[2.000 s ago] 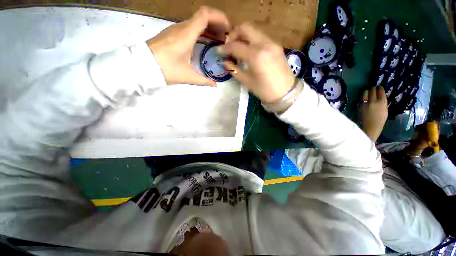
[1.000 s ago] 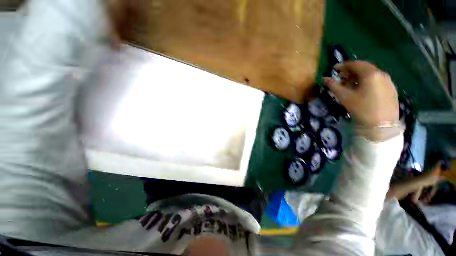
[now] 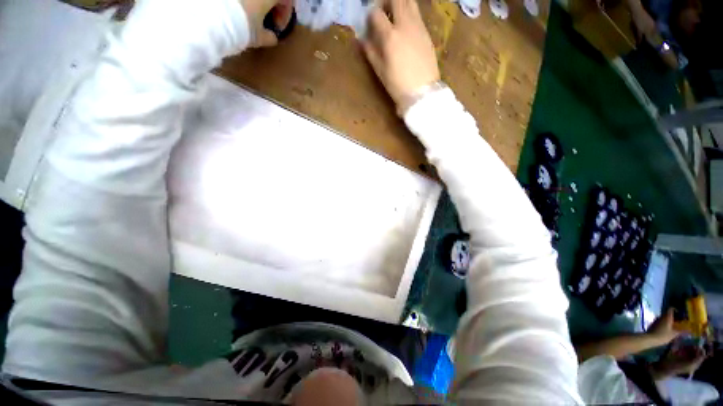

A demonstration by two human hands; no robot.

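My left hand [image 3: 262, 22] is at the top edge, partly cut off, with its fingers around a black housing [image 3: 280, 21]. My right hand [image 3: 399, 49] is at the top centre, its fingertips at pale discs [image 3: 334, 11] that lie on the brown board [image 3: 357, 95]. Whether it grips one cannot be told. The white tray [image 3: 285, 190] lies nearer to me, below the brown board. Some more pale discs [image 3: 498, 8] lie at the board's top edge.
Assembled units [image 3: 460, 255] lie on the green bench [image 3: 583, 158] right of the tray, partly behind my right sleeve. A dense group of units [image 3: 610, 254] lies farther right. A co-worker's hand [image 3: 662, 329] is beside a yellow tool [image 3: 697, 315]. Another person's arm [image 3: 646, 24] shows at top right.
My right hand has moved from the units at the right to the discs on the brown board. My left hand now shows with a black housing. The view has shifted toward the board.
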